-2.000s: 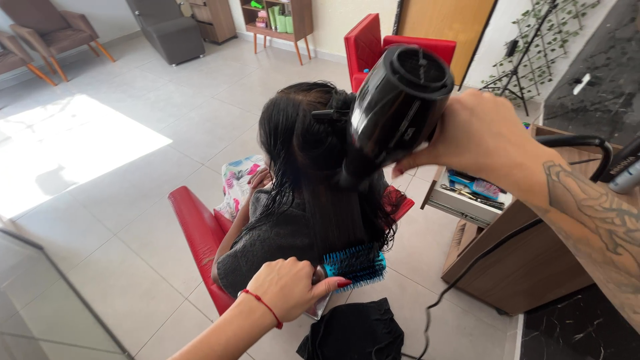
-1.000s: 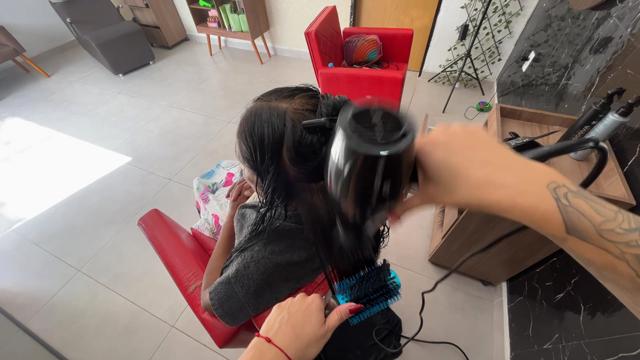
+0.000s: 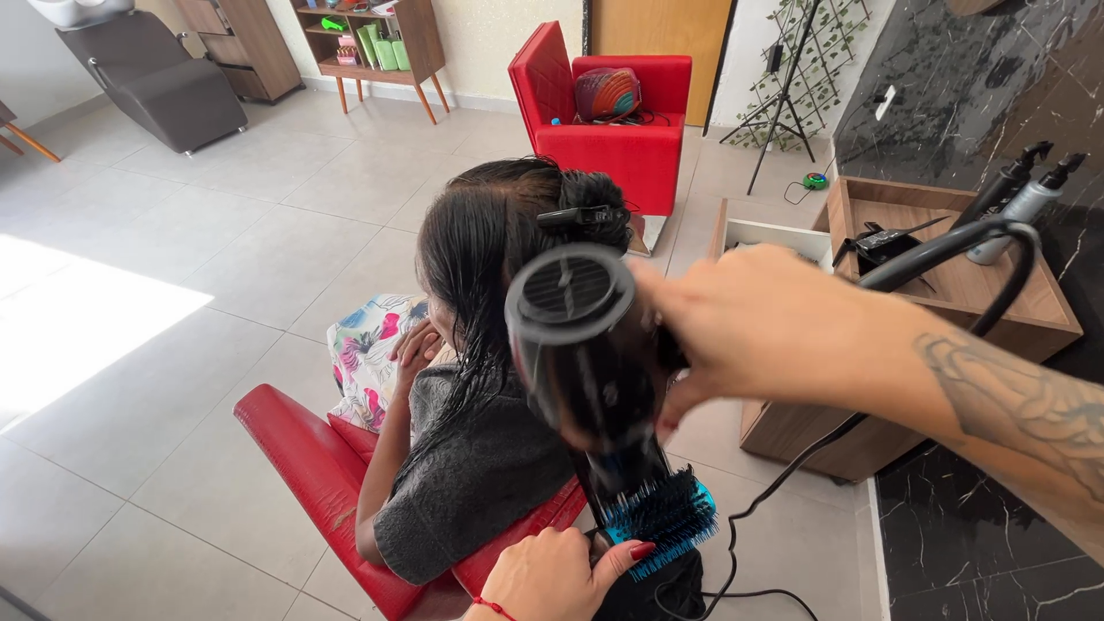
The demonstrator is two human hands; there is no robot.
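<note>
My right hand [image 3: 733, 328] grips a black hair dryer [image 3: 573, 345], its round vented rear toward me and its front end down by the hair. Low in the view, my left hand [image 3: 552, 573] holds a blue round hairbrush [image 3: 662, 522] with dark bristles; its handle is mostly hidden by my fingers. A section of dark hair runs down between dryer and brush. The seated person's wet dark hair [image 3: 474, 250] is parted, with a bun held by a black hair clip [image 3: 576, 216] at the back. A dark towel lies over the person's shoulders [image 3: 483, 466].
The person sits in a red salon chair [image 3: 302, 466]. A wooden cart [image 3: 949, 293] with spray bottles [image 3: 1022, 211] and an open drawer stands at right. The dryer's black cord [image 3: 776, 483] hangs beside it. Farther off are another red chair [image 3: 617, 164] and a tripod [image 3: 780, 103].
The dryer in my right hand has moved down along the hair toward the brush. The brush stays in my left hand, near the ends of the hair. The view has shifted.
</note>
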